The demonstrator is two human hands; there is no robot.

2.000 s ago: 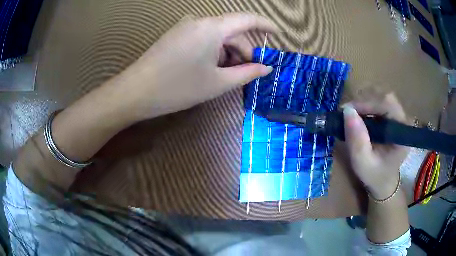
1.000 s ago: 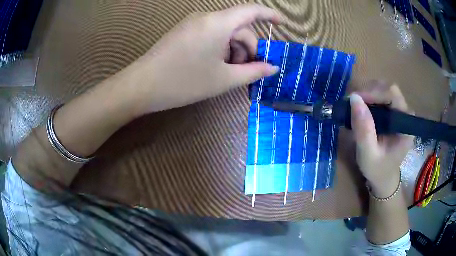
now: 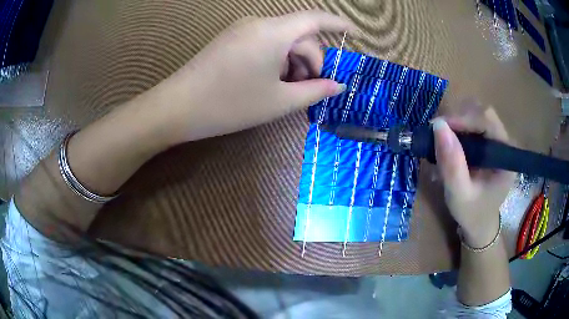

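A blue cell string (image 3: 359,180) lies on the brown table in front of me, with silvery tabbing ribbon tails past its near edge and one past its far left corner. My left hand (image 3: 268,78) grips or presses the upper left edge of the string with thumb and fingers; some fingertips are hidden. My right hand (image 3: 471,168) holds the black soldering iron (image 3: 462,148) like a pen. Its metal barrel points left across the middle of the string, with the tip at the left edge by the leftmost ribbon. I cannot tell if the tip touches.
Dark blue stacks of tabbed cells (image 3: 24,31) lie at the far left. Narrow cell strips (image 3: 530,31) lie at the far right. A tool with red and yellow handles (image 3: 533,225) lies at the right edge, near a black cable. The brown table's (image 3: 187,218) near edge curves below.
The string has shifted slightly and its near end has swung a little left. Both hands stay nearly in place, and the iron tip remains near the string's left edge.
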